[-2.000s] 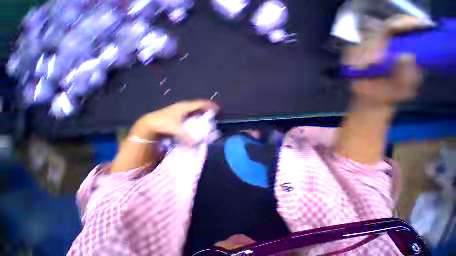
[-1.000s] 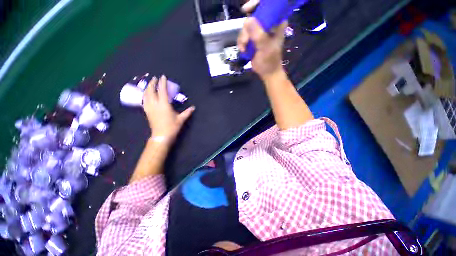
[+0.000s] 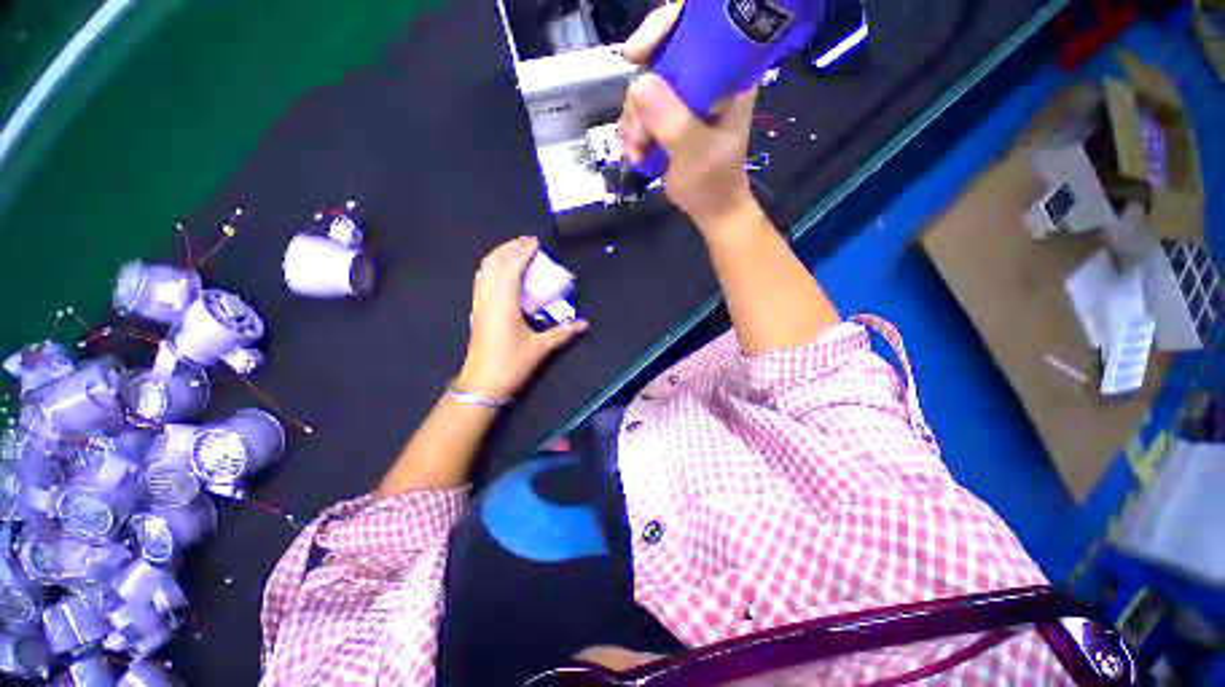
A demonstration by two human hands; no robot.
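My left hand [image 3: 504, 315] is closed around a white housing unit [image 3: 546, 286] just above or on the black mat; the unit's narrow bracket points toward my thumb. My right hand [image 3: 688, 141] grips the blue-violet electric screwdriver [image 3: 732, 51], its tip down at the metal front of the screw feeder [image 3: 580, 124]. The exact contact of the tip is hidden by my fingers. A single housing unit [image 3: 327, 263] with thin red wires lies on its side left of my left hand.
A pile of housings [image 3: 101, 470] with lead wires covers the left of the mat. A green surface [image 3: 309, 54] lies beyond the mat. A dark flat object [image 3: 841, 38] is right of the screwdriver. Cardboard [image 3: 1001, 282] lies on the blue floor at right.
My left hand has moved right and toward me with one housing unit, leaving the other lying at the left. My right hand and screwdriver have stayed at the feeder.
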